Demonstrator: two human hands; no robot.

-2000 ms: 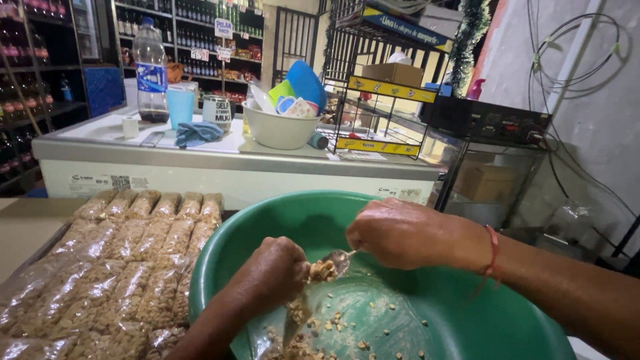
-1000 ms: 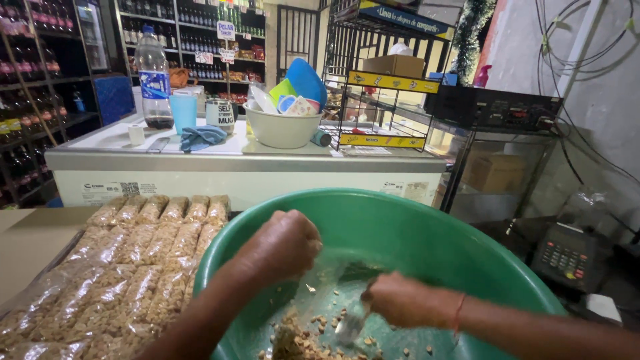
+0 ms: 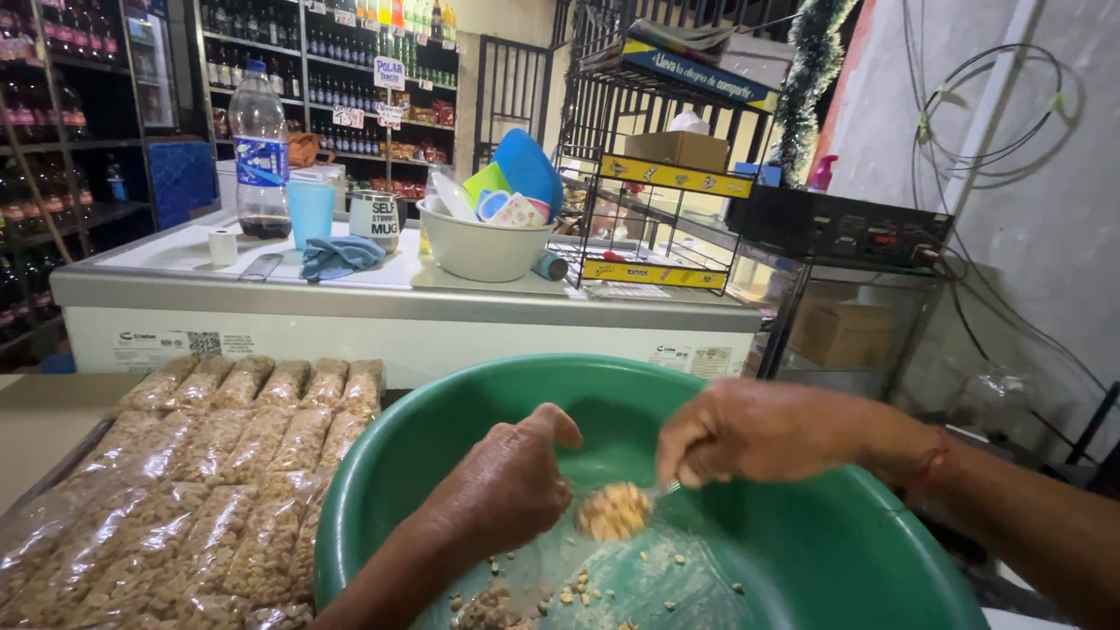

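Observation:
A large green plastic basin [image 3: 787,560] fills the lower middle. Over it my right hand [image 3: 726,437] grips the handle of a metal spoon [image 3: 667,488], whose bowl is heaped with peanuts [image 3: 615,512]. Just left of the spoon is my left hand [image 3: 516,477], fingers curled; part of a clear plastic bag seems to hang below it, but its grip is hidden. Loose peanuts [image 3: 577,591] lie scattered on the basin floor, and a clump of them [image 3: 490,608] shows at the bottom edge, partly behind my left forearm.
Rows of filled clear bags [image 3: 236,455] lie left of the basin. Behind stands a white chest freezer [image 3: 437,332] bearing a bottle [image 3: 261,166], a light blue cup [image 3: 311,214], a mug [image 3: 374,219], a blue cloth [image 3: 341,256], a grey bowl [image 3: 486,249] and a wire rack [image 3: 669,273].
My right hand has risen from the basin floor with the spoon, now loaded with peanuts. A second ago the spoon was down among the peanuts. My hands are closer together.

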